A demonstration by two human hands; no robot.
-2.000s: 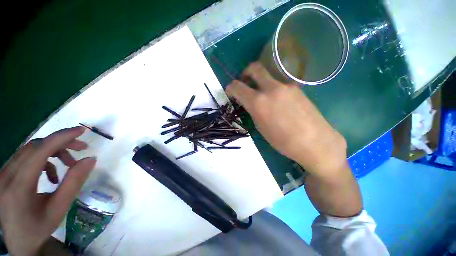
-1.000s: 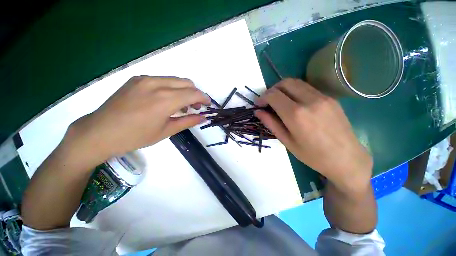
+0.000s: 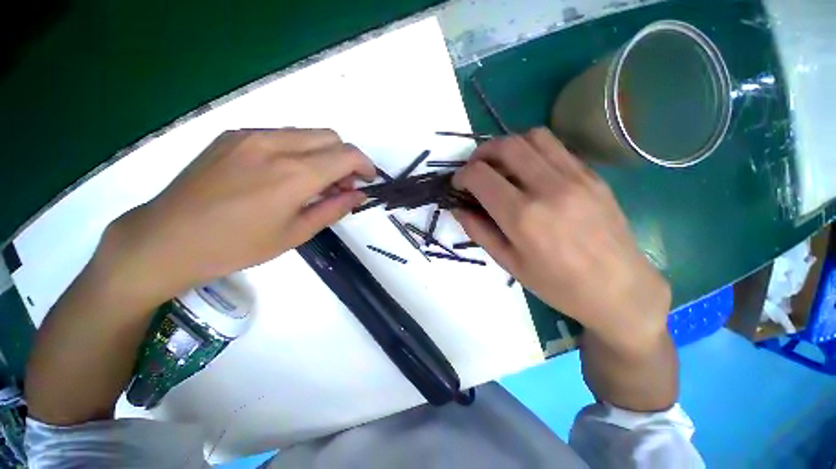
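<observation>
My left hand (image 3: 247, 206) and my right hand (image 3: 550, 224) hold a bundle of dark screwdriver bits (image 3: 414, 190) between them, fingertips at each end of it. Several loose bits (image 3: 431, 240) lie on the white work sheet (image 3: 385, 82) just below the bundle, and a few above it. The black electric screwdriver (image 3: 380, 316) lies diagonally on the sheet; its upper end is beside my left hand. Some fingertips of both hands are hidden.
The clear round bit jar (image 3: 669, 96) stands at the upper right on the green bench (image 3: 724, 206). A half-assembled device with a green circuit board (image 3: 179, 346) lies lower left, partly behind my left forearm. A blue stool (image 3: 701, 316) is beyond the bench.
My left hand has come from the far left to the bits. The pile is now gathered into a bundle between both hands, with loose bits left around it.
</observation>
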